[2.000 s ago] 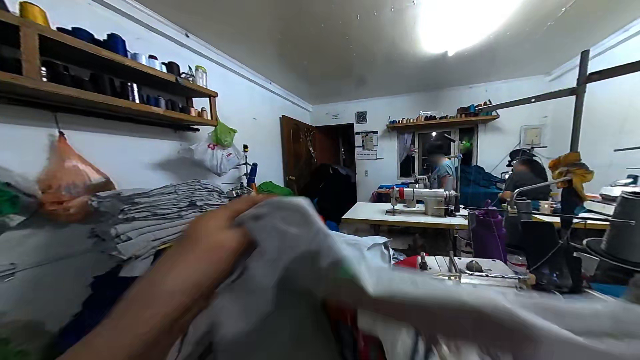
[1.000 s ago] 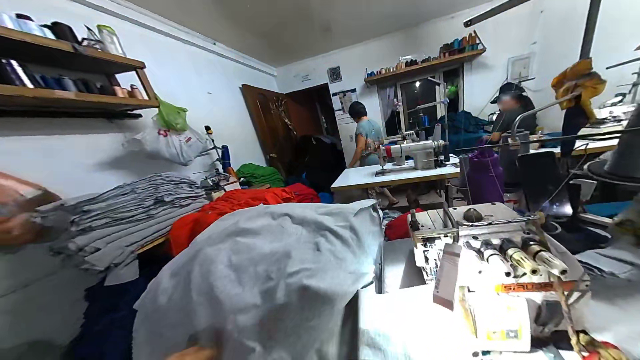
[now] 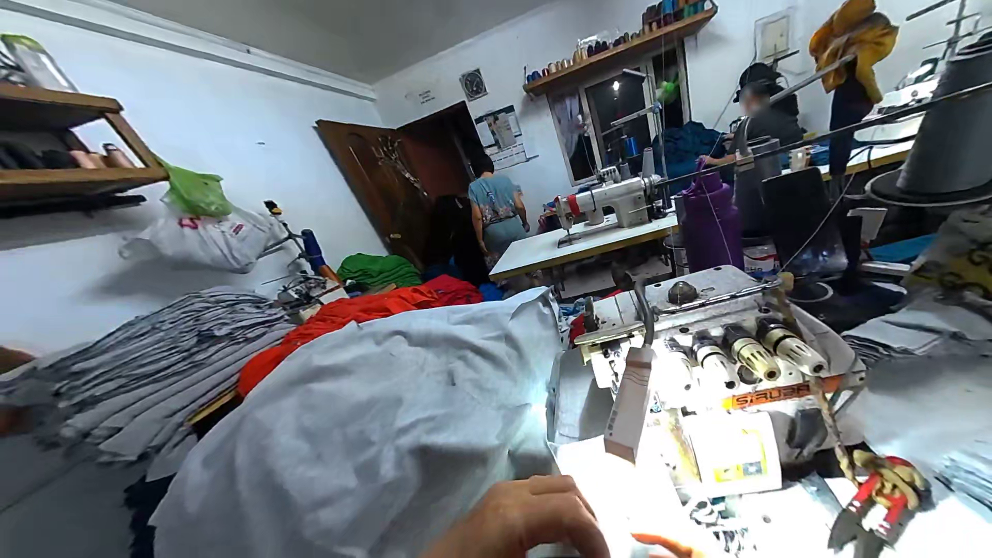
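My left hand [image 3: 515, 518] is at the bottom centre, its fingers bent at the lower edge of a large grey cloth [image 3: 364, 395], beside the brightly lit bed of a white overlock sewing machine [image 3: 697, 302]. Whether it pinches fabric is hidden. Of my right hand [image 3: 668, 542] only glare-lit fingers show at the bottom edge, just right of the left hand; its grip cannot be seen. The grey cloth spreads in a mound left of the machine. A long pale box-like piece [image 3: 632, 403] hangs at the machine's front, near the needle area.
Stacked grey cloth pieces [image 3: 170, 356] lie left, with red cloth [image 3: 333, 314] and green cloth [image 3: 380, 270] behind. A white sewing machine [image 3: 608, 203] stands on a table [image 3: 535, 252]. One person [image 3: 496, 205] stands near the door; another [image 3: 763, 116] is at the right. Pliers [image 3: 860, 527] lie lower right.
The grey cloth, held up by a hand two seconds ago, now lies beside the overlock machine. My hands have come to the machine's bed. The view has turned down. The standing person now has their back turned.
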